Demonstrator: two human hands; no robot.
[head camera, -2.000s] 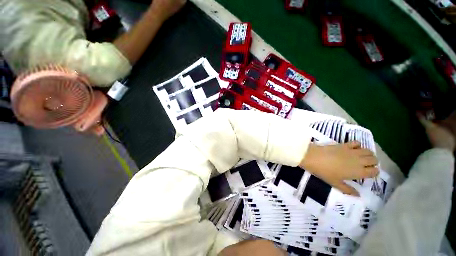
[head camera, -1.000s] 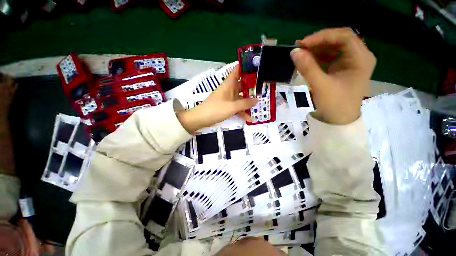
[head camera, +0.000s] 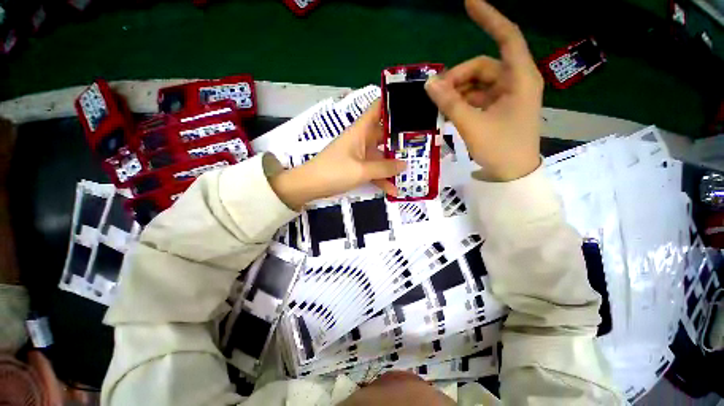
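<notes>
My left hand holds a red-edged phone unit upright in front of me, fingers at its left side and thumb over the keypad. A black sticker lies over the unit's window area, above the white keypad. My right hand has its thumb and forefinger together at the sticker's upper right edge; another finger points up. Below, a fanned stack of white sticker sheets with black squares spreads in front of me.
Waiting red units overlap at the left, beside a partly used sheet. Spent white sheets pile at the right, over a dark slab. Behind runs a green belt with a pale rail and another red unit.
My hands came up from the sheets to the phone unit. The black sticker, earlier held tilted at the unit's right, now lies over its window. My right hand moved left.
</notes>
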